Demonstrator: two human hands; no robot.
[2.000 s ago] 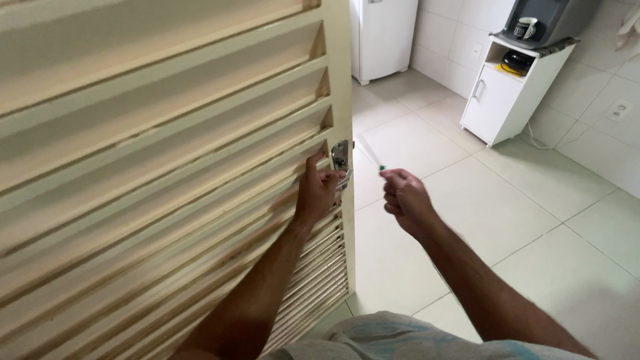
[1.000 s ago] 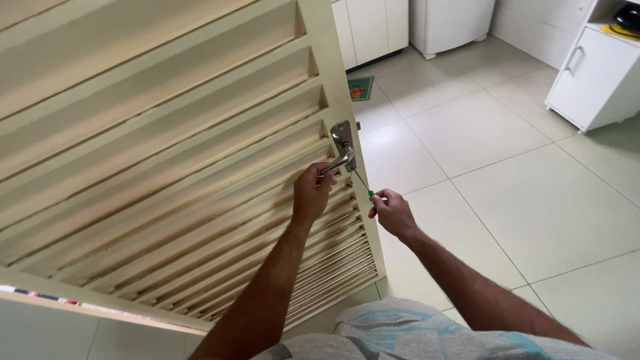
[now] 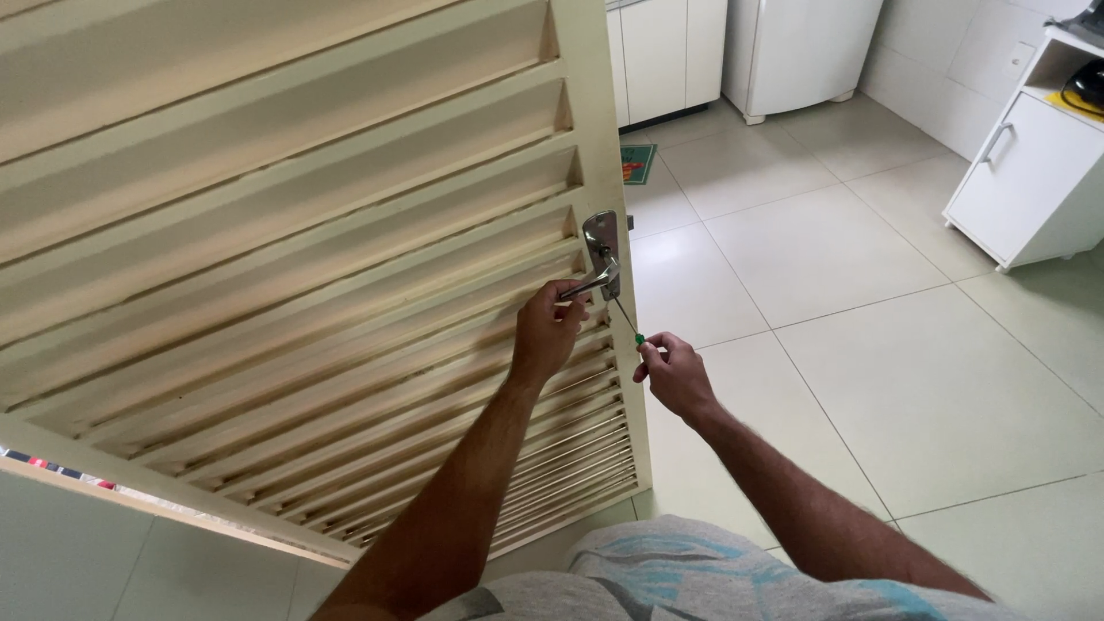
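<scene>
A cream louvered door [image 3: 595, 112] stands at the left, with a shiny metal backplate [image 3: 600, 231] near its edge. My left hand [image 3: 549, 332] grips the end of the metal lever handle [image 3: 595, 281]. In my right hand [image 3: 675, 373] is a screwdriver with a green handle [image 3: 640, 339]. Its thin shaft [image 3: 626, 317] points up and left, and its tip is at the lower end of the backplate. Whether the tip sits in a screw is too small to tell. Most of the screwdriver's handle is hidden by my fingers.
The latch [image 3: 630, 222] sticks out from the door's edge. Beyond the door are pale floor tiles [image 3: 854, 259], a green mat [image 3: 638, 164], white cupboards [image 3: 660, 60] and a white appliance [image 3: 806, 56]. A small white cabinet [image 3: 1031, 177] stands at the right.
The screwdriver, held away from the door two seconds ago, now has its tip at the backplate. My left hand has gone from beside the backplate to the lever handle. The view has shifted.
</scene>
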